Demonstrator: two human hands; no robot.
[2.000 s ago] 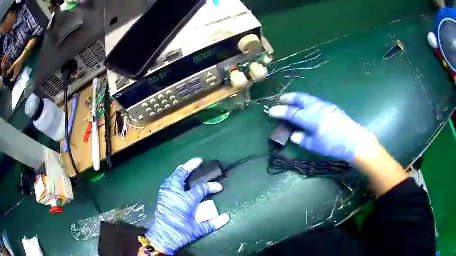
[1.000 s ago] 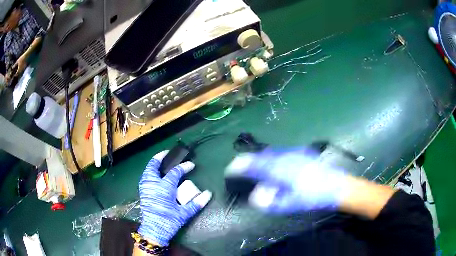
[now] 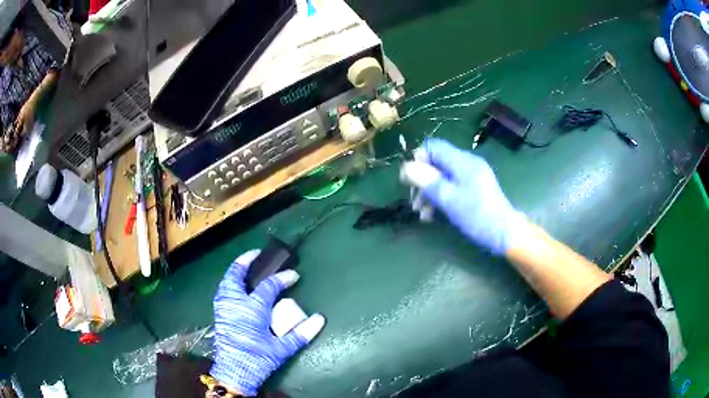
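My left hand (image 3: 253,326), in a blue-violet glove, rests on the bench and grips a black power adapter (image 3: 270,263) between thumb and fingers. The white test socket (image 3: 288,317) shows under its fingers, against the adapter's near side. The adapter's thin lead runs right to a dark bundle (image 3: 381,216) on the bench. My right hand (image 3: 420,175), gloved, is just below and right of the cream binding posts (image 3: 367,120). Its fingertips pinch the lead's end; a small light tip shows above them. The exact contact is too small to tell.
The cream instrument (image 3: 256,148) with lit digits bears a black smartphone (image 3: 225,66). Another adapter (image 3: 507,124) with its lead lies at upper right. Tools and a white bottle (image 3: 70,198) are at left. A blue fan (image 3: 692,50) is far right; a person is upper left.
My right hand has moved up from the near bench to the binding posts. An adapter with its lead now lies at upper right. My left hand shifted left earlier and still grips an adapter.
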